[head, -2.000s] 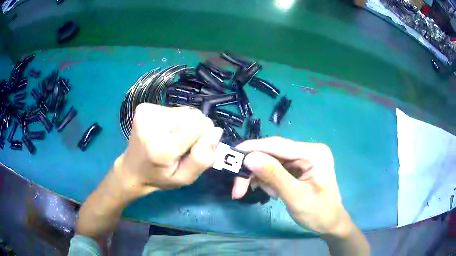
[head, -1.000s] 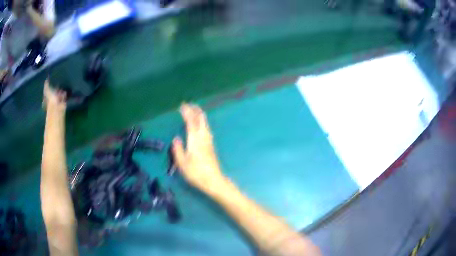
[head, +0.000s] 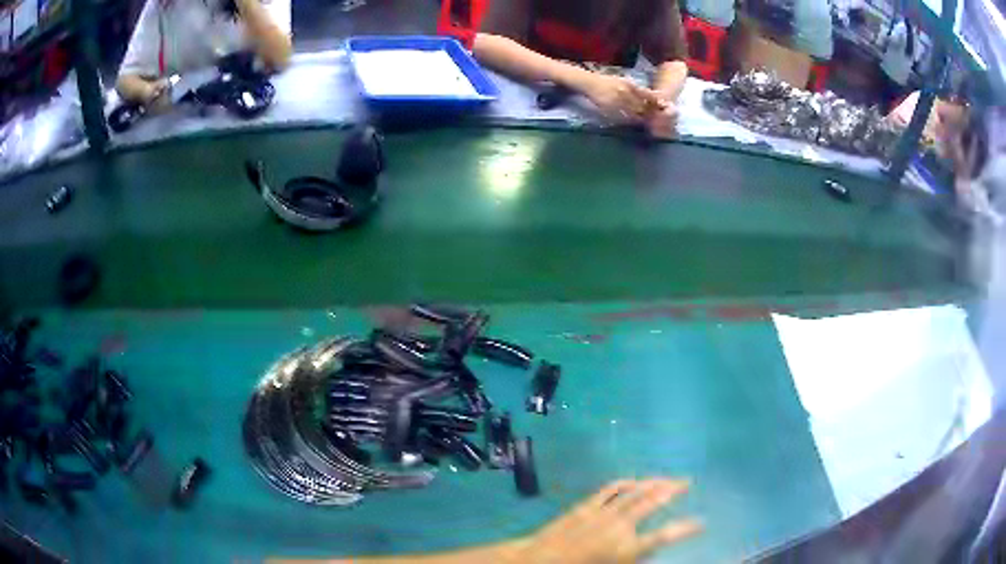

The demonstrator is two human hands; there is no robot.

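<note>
My left hand [head: 607, 531] is low in the frame, right of centre, with fingers spread and nothing visible in it; its forearm comes in from the lower left. My right hand is not in view. Nested silver steel bands [head: 289, 435] lie in a C-shaped stack on the teal bench. Short glossy black sleeves [head: 425, 386] are heaped on and beside the bands' right side. A part-built black headset [head: 320, 209] lies on the green belt, left of centre, with one cup raised.
Smaller black plastic parts [head: 83, 435] lie at far left. A white sheet [head: 888, 402] is on the right. The belt [head: 618, 248] also bears a black ring [head: 78, 279]. Across it are a blue tray [head: 425, 73], a person's hands [head: 634, 101] and a metal parts pile [head: 811, 110].
The view has swung up and back left, showing workers opposite. My left hand has left the belt and moved low and right. My right hand has left the picture. The held piece is no longer in hand.
</note>
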